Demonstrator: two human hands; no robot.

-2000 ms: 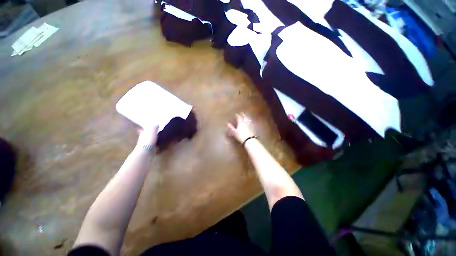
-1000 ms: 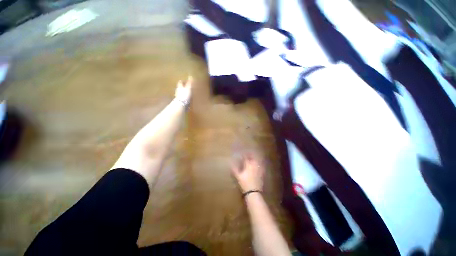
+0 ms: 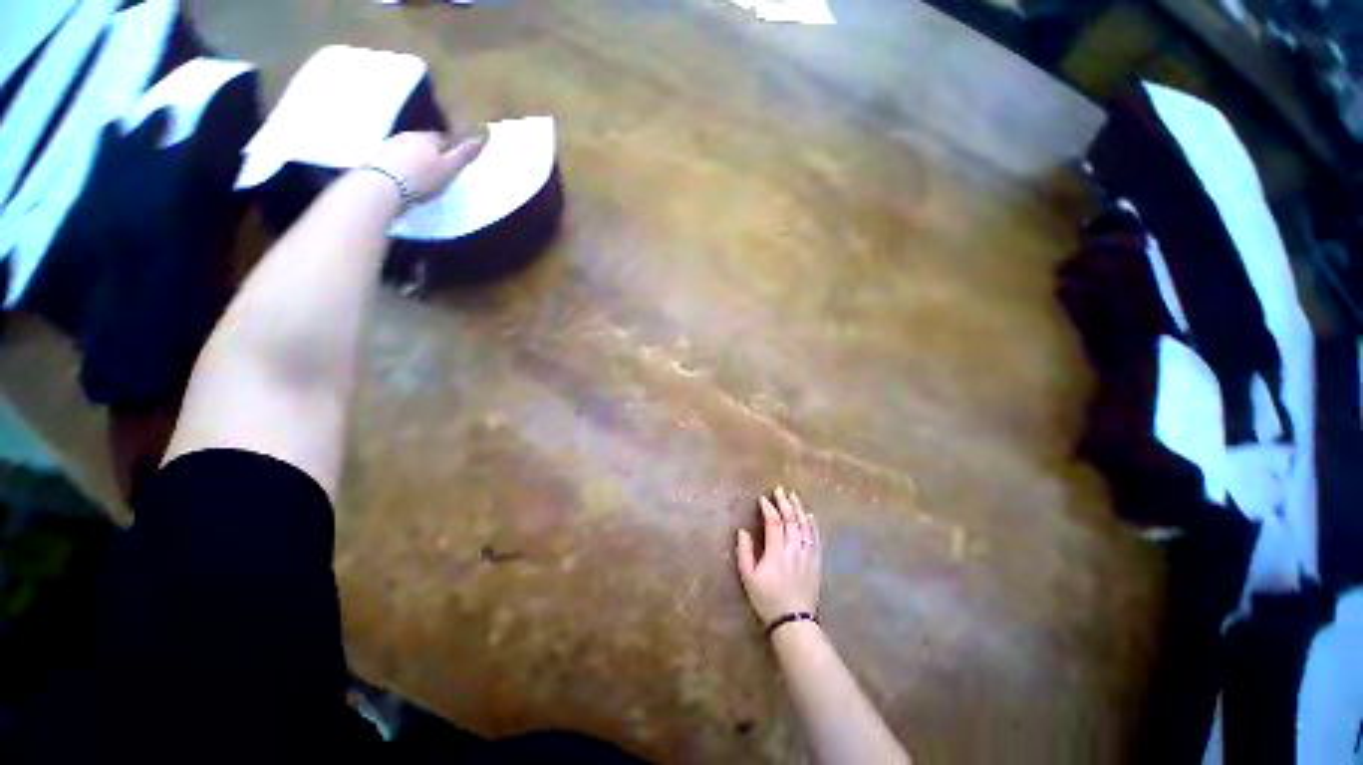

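A squarish bundle with a white paper top (image 3: 337, 108) and dark layers below lies at the upper left. A curved bundle with a white top (image 3: 501, 187) and a thick dark edge lies beside it. My left hand (image 3: 426, 162) is at the near ends of both, its thumb over the curved bundle's white top. Its other fingers are partly hidden, so I cannot tell whether it grips. My right hand (image 3: 782, 556) is empty, palm down with fingers apart, on or just above the brown table.
The worn brown wooden table (image 3: 718, 299) spreads ahead. Long dark bundles with white tops (image 3: 172, 97) crowd the far left. More dark and white cut stacks (image 3: 1196, 389) lie along the right side. A pale paper (image 3: 792, 9) is at the top edge.
The view has swung left, putting the large stacks at the right. My left hand has moved from bare table to the bundles at the upper left. My right hand stays empty over the table.
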